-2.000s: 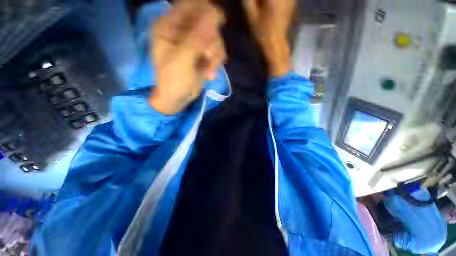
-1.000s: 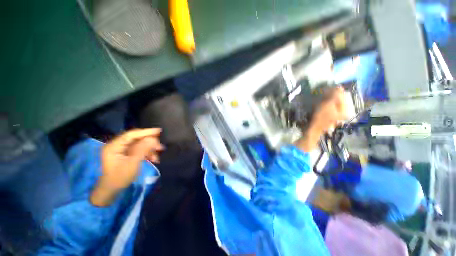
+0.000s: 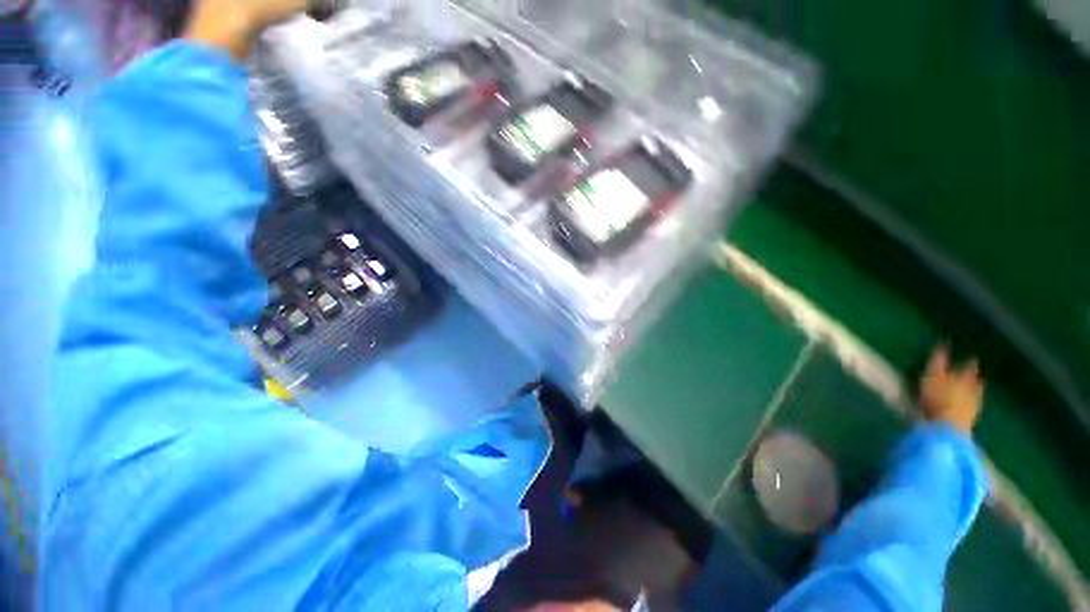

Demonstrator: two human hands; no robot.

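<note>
A tall stack of clear blister trays [image 3: 478, 257] stands at top centre. Its top tray holds three black handheld units [image 3: 610, 206] with red accents and pale labels. My left hand [image 3: 239, 18] is blurred and cut off by the top edge, beside the stack's far left corner; its fingers are hidden, so I cannot tell if it grips anything. My right hand [image 3: 953, 389] is at the right, over the pale edge of the dark green conveyor, with its fingers apart and nothing visible in it.
A round, pale grey dish [image 3: 795, 481] lies on the green bench [image 3: 705, 389] left of my right forearm. The dark green conveyor [image 3: 932, 215] runs along the right. A lower dark tray [image 3: 341, 305] with several small units sits left of the stack, above a light blue surface.
The view has swung from the white machine to the tray stack and bench. My left hand has reached up to the far left; my right hand has moved from the machine to the conveyor edge.
</note>
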